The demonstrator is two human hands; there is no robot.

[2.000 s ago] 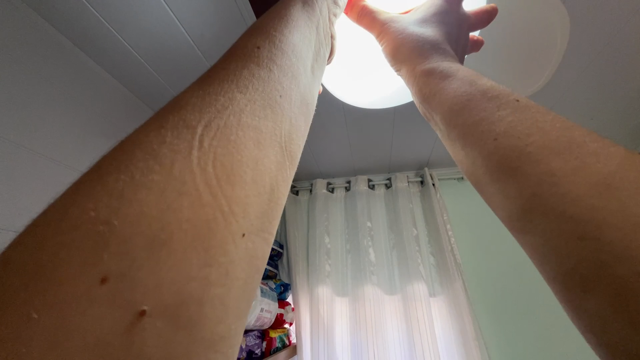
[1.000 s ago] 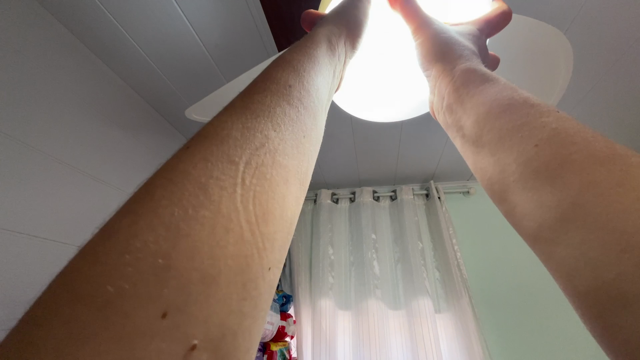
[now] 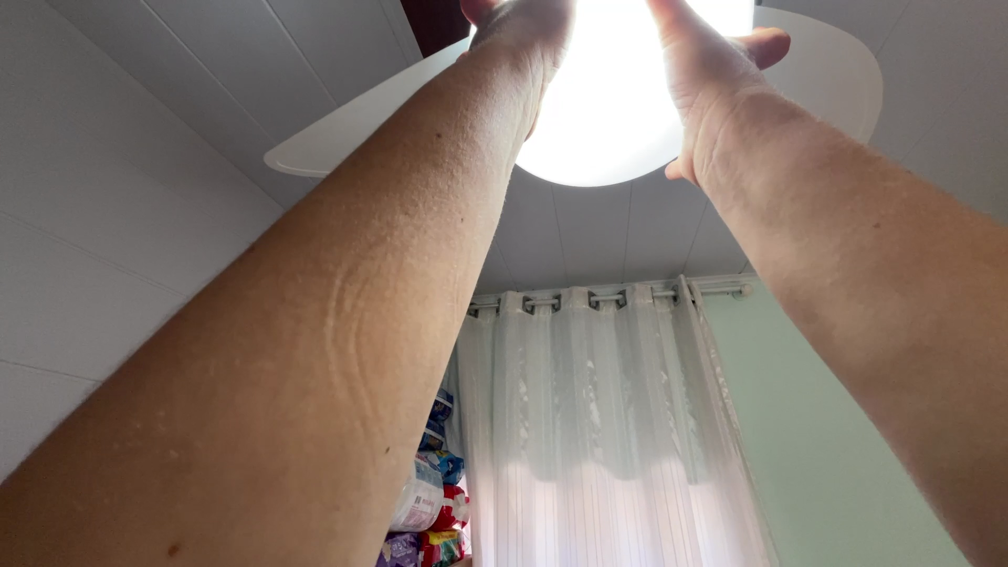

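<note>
Both my arms reach up to a brightly lit round white lamp cover [image 3: 602,134] under the ceiling. At its left side is my left hand [image 3: 524,31], partly cut off by the top edge of the view. My right hand [image 3: 701,79] lies along the right side, its fingers apart, with some fingertips beyond the frame. Glare hides where the palms meet the cover, so a grip cannot be made out. Behind the lit cover, broad pale fan-like blades or panels [image 3: 835,75] stretch out to the left and right.
A sheer white curtain [image 3: 583,409] hangs on a white rod [image 3: 720,290] before a bright window. Left of it, packaged goods [image 3: 421,492] in coloured plastic are stacked, partly behind my left forearm. The ceiling has pale panels [image 3: 598,228]; the wall [image 3: 803,409] is light green.
The pale panel at the left, hidden two seconds ago, now shows beside my left forearm. Both hands stay up at the lit cover. My right hand's fingers have shifted around its side.
</note>
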